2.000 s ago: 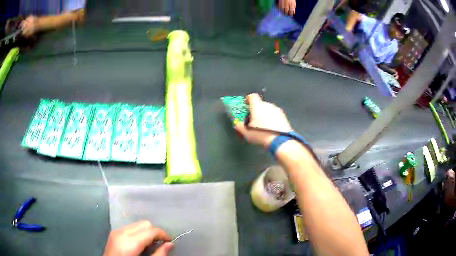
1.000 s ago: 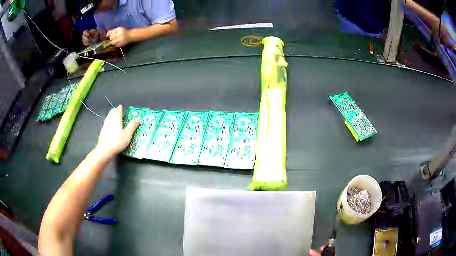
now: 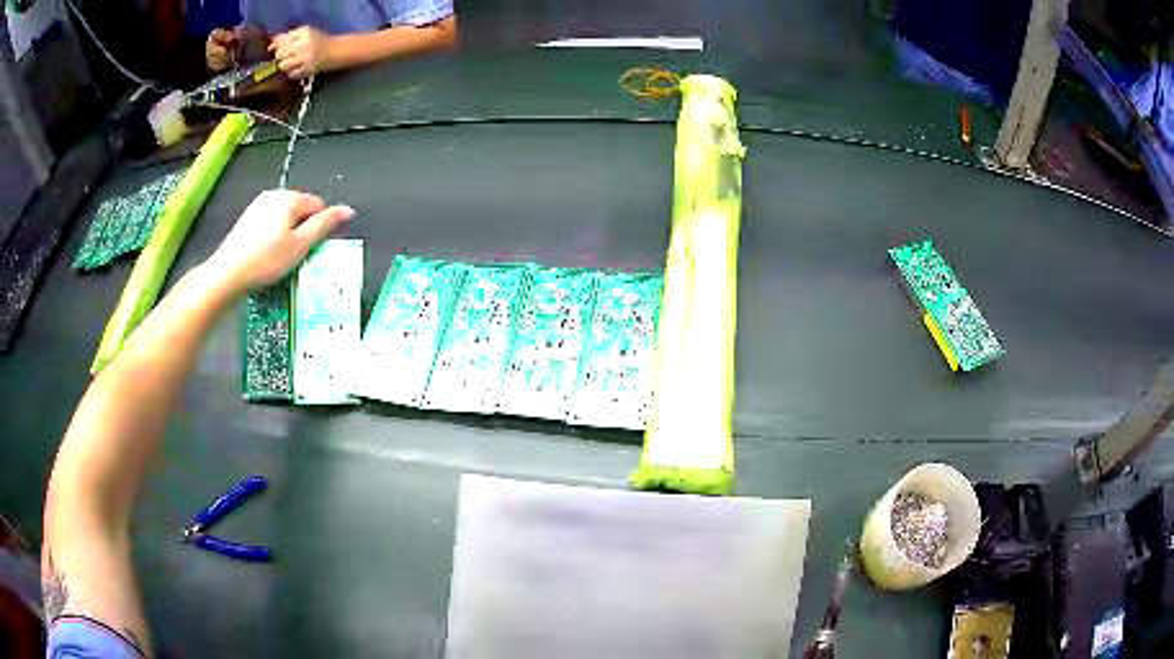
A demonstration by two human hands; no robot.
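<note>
My left hand is at the upper end of a dark green circuit board, its fingers closed there and hiding that end. A paler board lies beside it. Several more boards overlap in a row to the right. A thin wire runs up from near my left hand. My right hand is out of the picture. The soldering iron shows at the bottom edge, its tip by the cream tub. The translucent mat has no board on it.
A yellow-green bar stands right of the row; another lies at left. Blue nippers lie open. One board lies far right. Black boxes and a sponge tray are lower right. Another person's hands are at top left.
My left hand has moved up along the row's left end, where two boards now lie apart from the others. My right fingers have left the picture at the bottom.
</note>
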